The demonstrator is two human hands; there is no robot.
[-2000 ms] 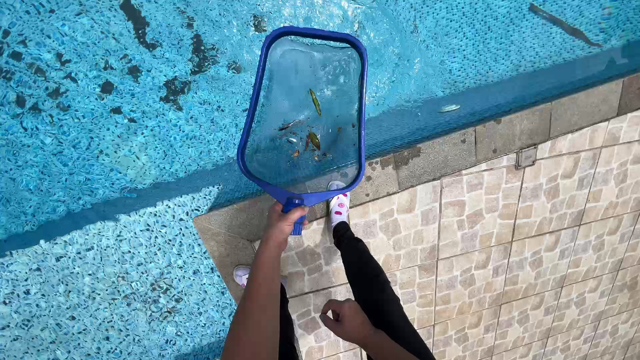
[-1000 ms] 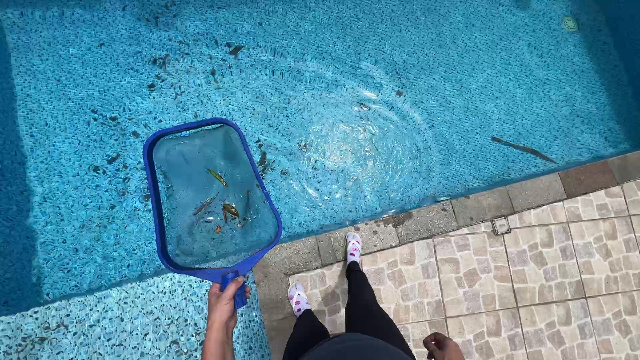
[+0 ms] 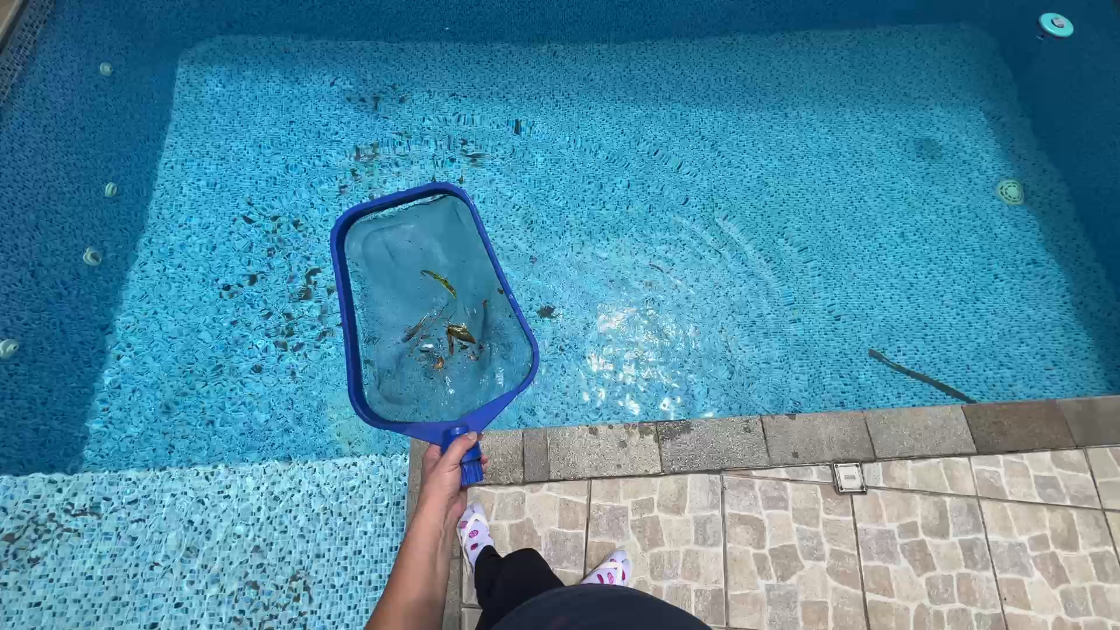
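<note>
My left hand (image 3: pixel 449 468) grips the short blue plastic handle (image 3: pixel 464 451) of a pool leaf skimmer, thumb on top. The skimmer's blue frame (image 3: pixel 343 289) points away from me over the water, and its fine mesh (image 3: pixel 394 254) holds a green leaf (image 3: pixel 440 283), a brownish leaf (image 3: pixel 460 333) and small bits of debris gathered toward the handle end. No pole is seen on the handle. My right hand is out of view.
Stone coping (image 3: pixel 604 449) and patterned tiles (image 3: pixel 787 542) border the pool, with my feet on the tiles. A shallow ledge (image 3: pixel 201 542) lies under water at left. Dark debris (image 3: pixel 297 289) and a long dark strip (image 3: pixel 920 375) show in the pool; a turquoise float (image 3: pixel 1056 24) is far right.
My right hand, seen at the lower edge before, has left the view. The skimmer stays in my left hand with leaves in its mesh. The view has shifted to take in more of the pool.
</note>
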